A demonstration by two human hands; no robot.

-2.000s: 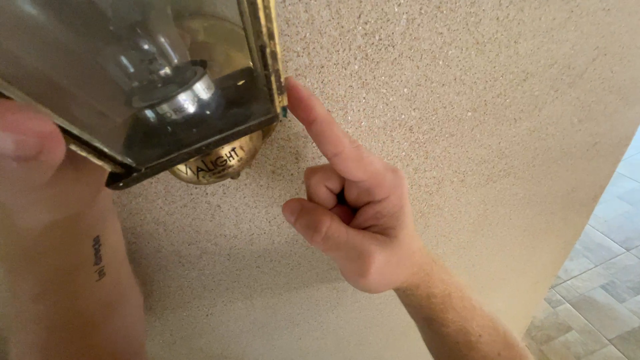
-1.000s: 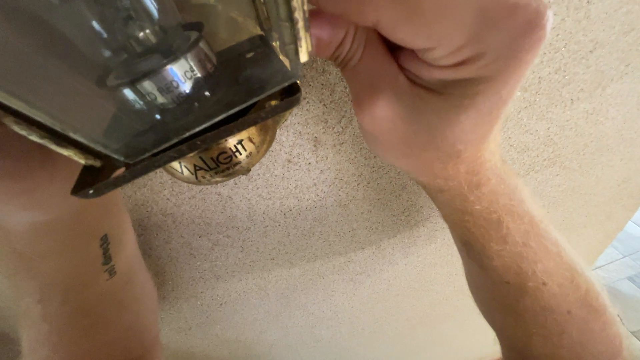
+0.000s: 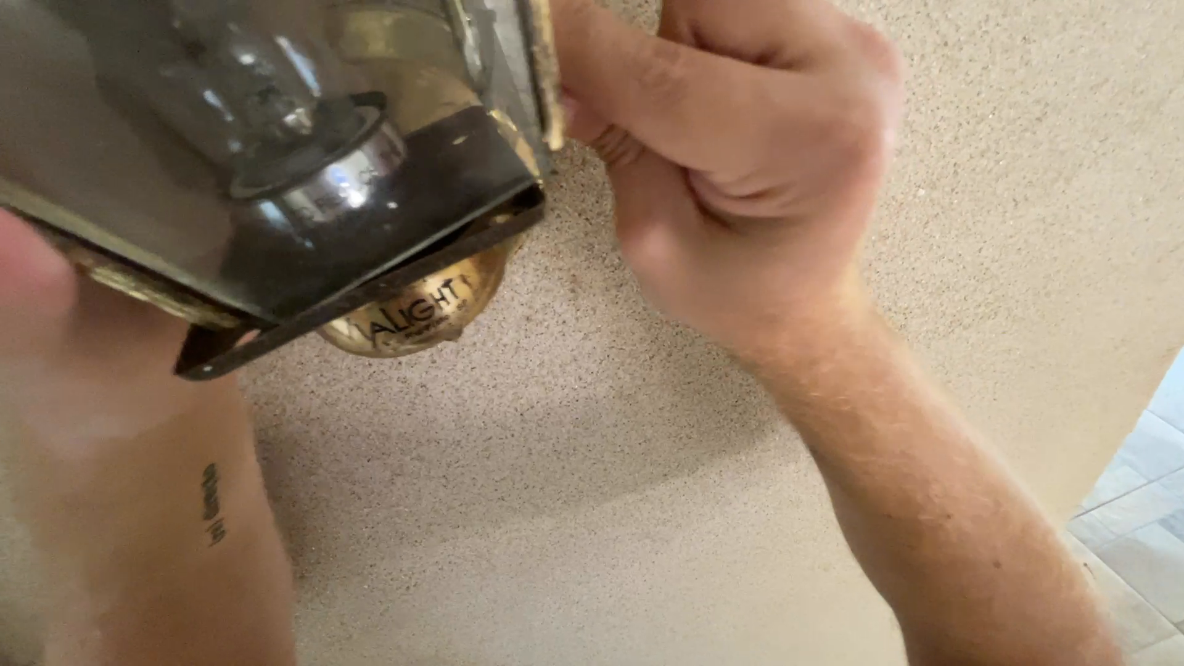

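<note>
A wall lantern with glass panes and worn brass edging [image 3: 139,296] fills the upper left. Behind the glass, a clear bulb [image 3: 287,111] stands in a shiny metal collar [image 3: 347,171]. Under the lantern's dark bottom rim [image 3: 370,282] shows a rounded brass part [image 3: 416,310] bearing writing. My left hand [image 3: 55,305] is at the lantern's left edge, partly cut off by the frame and partly behind the lantern; its grip is not clear. My right hand [image 3: 740,139] has its fingers curled and pinched at the brass edge strip on the lantern's right side; the fingertips are mostly hidden.
Behind the lantern is a speckled, rough-textured wall [image 3: 573,462] with a soft shadow across it. At the far right, beyond the wall's edge, lies a grey tiled floor [image 3: 1138,546].
My right hand pointed at the lantern's lower right corner two seconds ago; it has moved up and its fingers have closed at the right edge. The lantern's lower rim now stands apart from the glass.
</note>
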